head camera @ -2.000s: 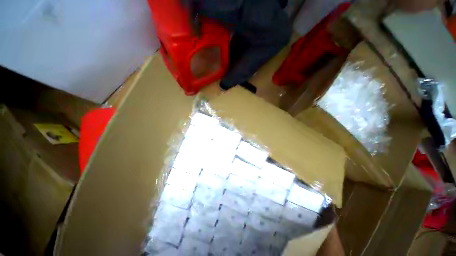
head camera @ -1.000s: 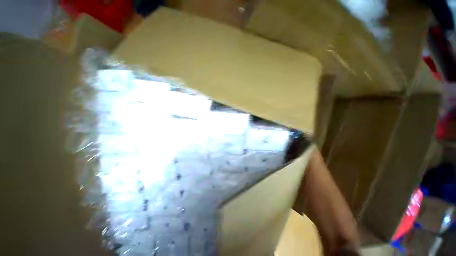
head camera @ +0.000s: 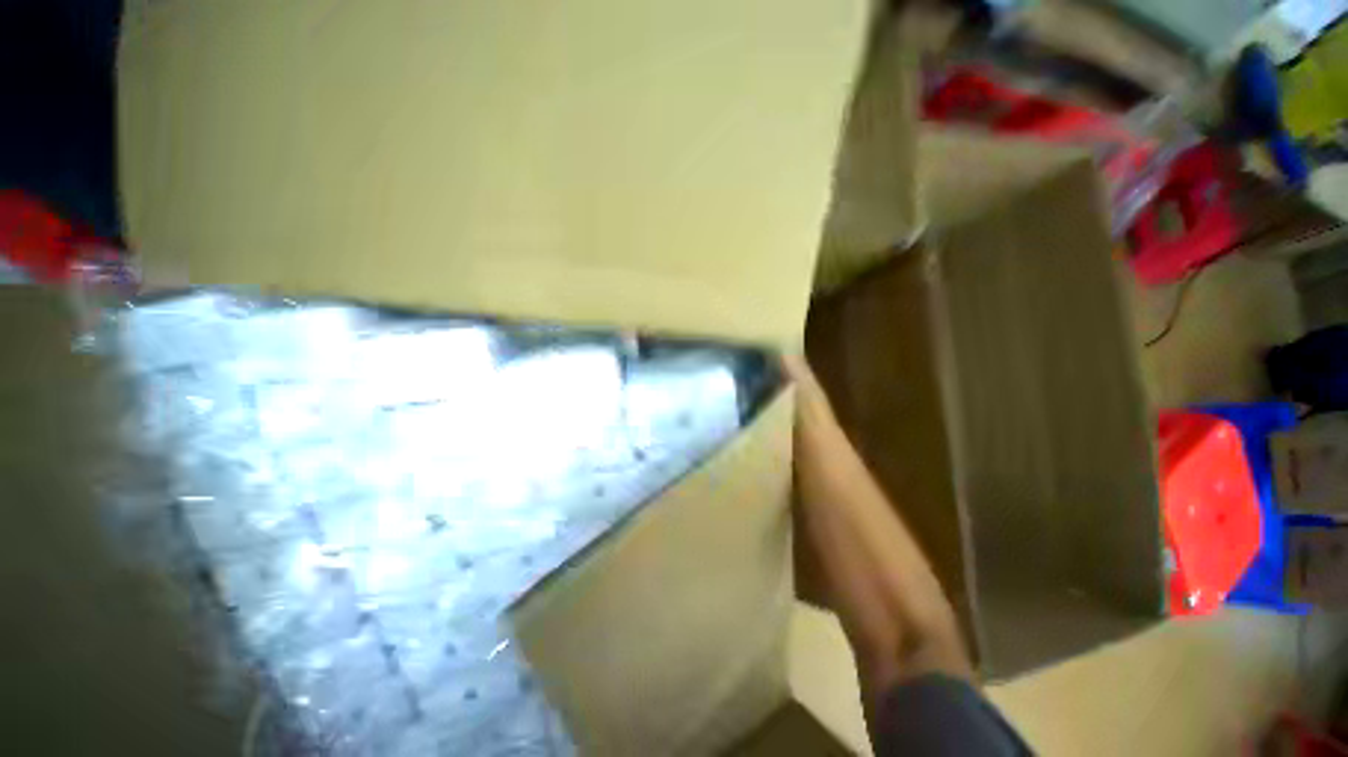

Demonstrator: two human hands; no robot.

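A shipping carton (head camera: 488,163) with open flaps fills the left and middle of the view, close to me. Rows of small white boxes (head camera: 399,444) in clear shiny film lie inside it. My right forearm (head camera: 858,518), with a dark sleeve, reaches up along the carton's right side. My right hand is hidden behind the flaps at the carton's corner, so its grip does not show. My left hand is not in view. The picture is blurred.
An open empty carton (head camera: 1042,429) stands just right of my forearm. A red plastic stool (head camera: 1212,510) with blue beside it is farther right. More red items (head camera: 1183,222) and a cable are at the upper right. Tan floor (head camera: 1094,695) shows at the lower right.
The filled carton has turned in view and its far flap now looks larger. The pile of clear film has left the view. The empty carton and red stool show more fully.
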